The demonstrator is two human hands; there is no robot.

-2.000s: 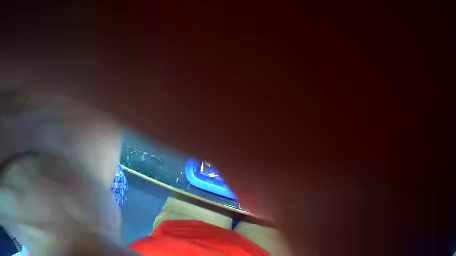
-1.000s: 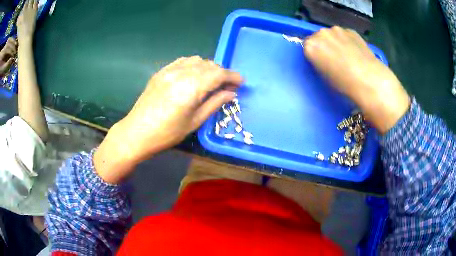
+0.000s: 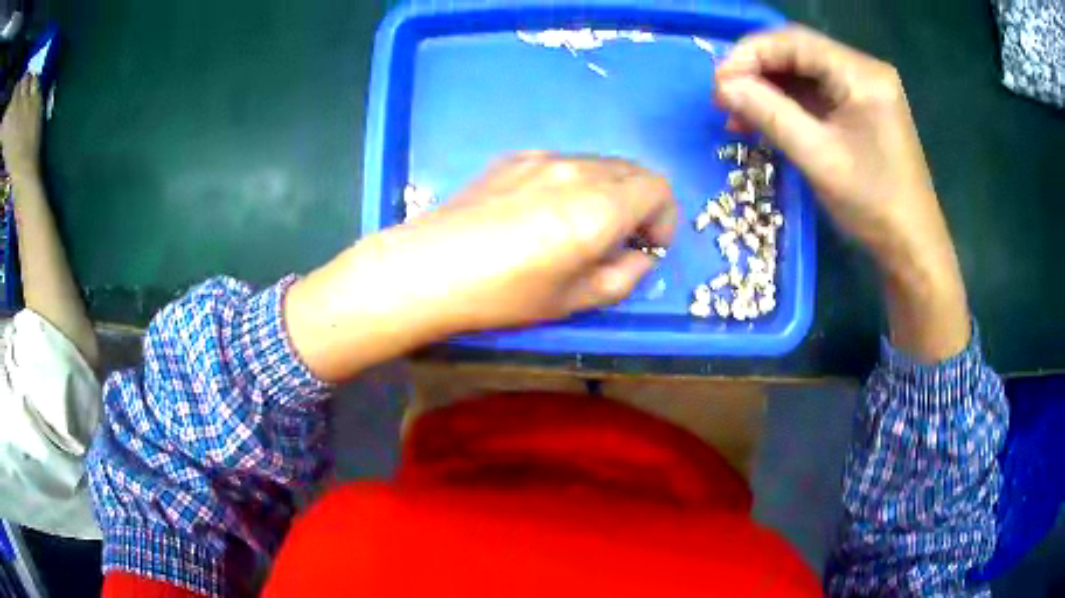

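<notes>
A blue tray (image 3: 804,263) lies in front of me. Brass-coloured metal parts (image 3: 747,228) are heaped at its right side. Thin whitish pins (image 3: 578,39) lie along its far edge. A few paler parts (image 3: 417,201) show at its left side, partly hidden by my left arm. My left hand (image 3: 584,228) is over the middle of the tray, fingers curled, with a small metal part (image 3: 646,247) at the fingertips. My right hand (image 3: 818,105) is above the tray's far right corner, thumb and forefinger pinched together; whether something tiny is between them cannot be told.
The dark green bench top (image 3: 222,152) surrounds the tray. A speckled grey-white bag (image 3: 1032,49) lies at the far right. Another person's arm (image 3: 47,234) rests at the left edge of the bench. A blue stool-like object (image 3: 1028,467) shows at the lower right.
The tray appears further left and higher in view. My left hand has moved right, from the tray's left edge to over its middle. My right hand stays near the far right corner.
</notes>
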